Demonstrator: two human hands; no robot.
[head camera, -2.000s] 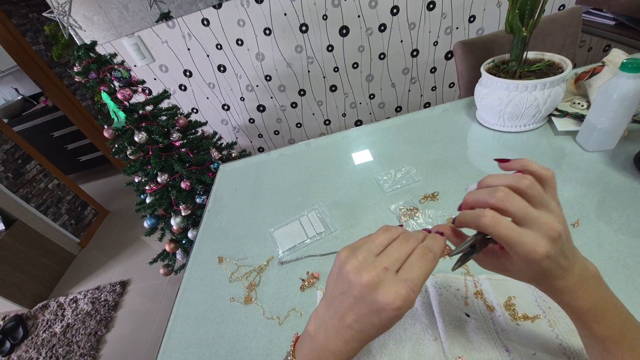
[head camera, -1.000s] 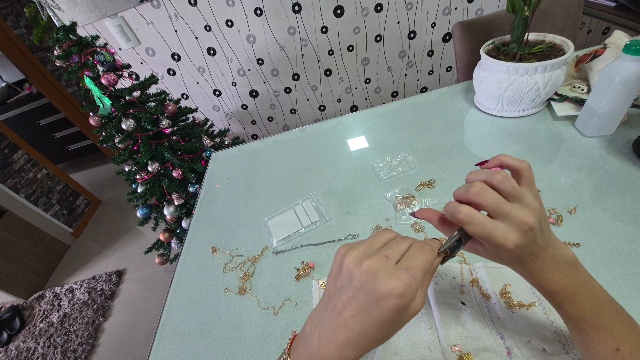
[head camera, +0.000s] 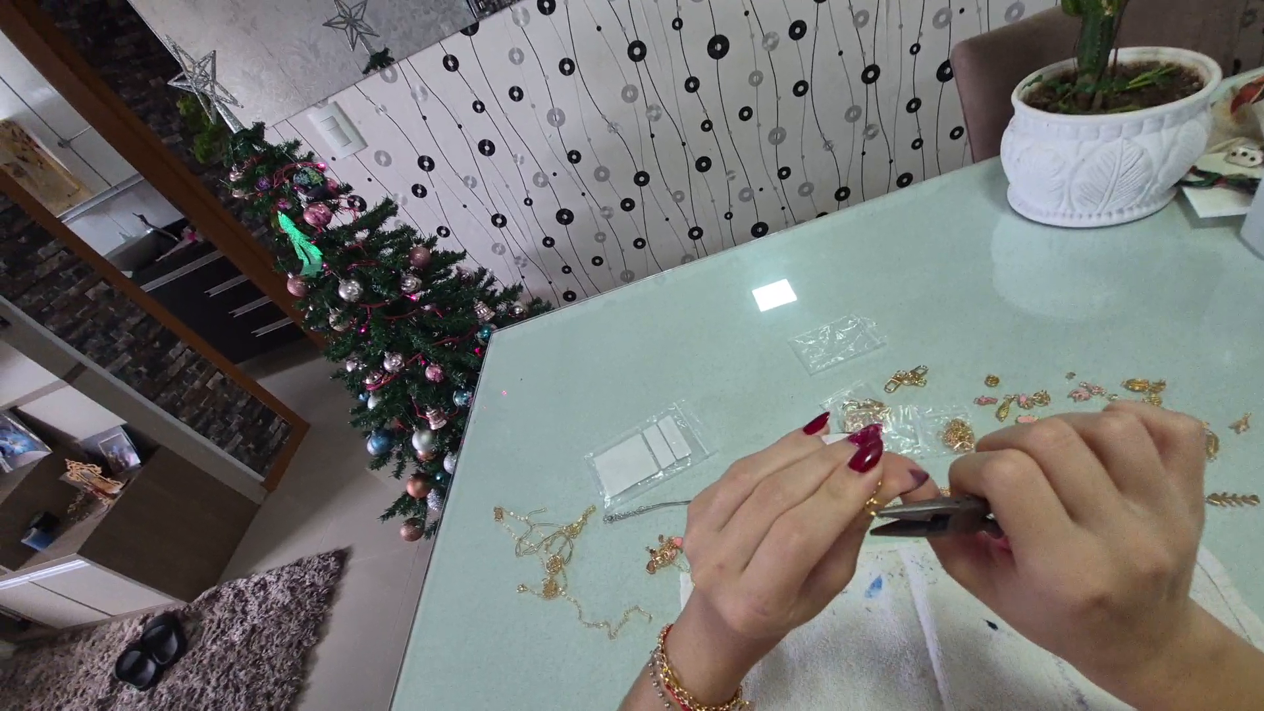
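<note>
My left hand (head camera: 780, 523), with dark red nails and bracelets at the wrist, pinches a small gold-coloured jewelry piece (head camera: 875, 502) between thumb and fingers. In my right hand (head camera: 1081, 543) is a pair of fine-nosed pliers (head camera: 933, 516), its jaw tips beside that piece, slightly parted. Whether the tips touch it I cannot tell. Both hands are over a white cloth (head camera: 879, 632) with coloured stains. Behind them lie clear plastic bags with gold findings (head camera: 869, 415) and several gold and pink charms (head camera: 1086, 392). A tangled gold chain (head camera: 553, 563) is spread left of my left hand.
On the glass tabletop (head camera: 612, 346) are a bag of white cards (head camera: 647, 456), a flat clear bag (head camera: 837, 344), a thin dark chain (head camera: 647, 511) and a small charm cluster (head camera: 664, 554). A white plant pot (head camera: 1106, 148) stands at the back right. A decorated Christmas tree (head camera: 395, 346) is beyond the left edge.
The left hand's fingers have turned upward, so their nails now show. The pliers, earlier pointing down toward the left hand, now lie nearly level. The view has shifted.
</note>
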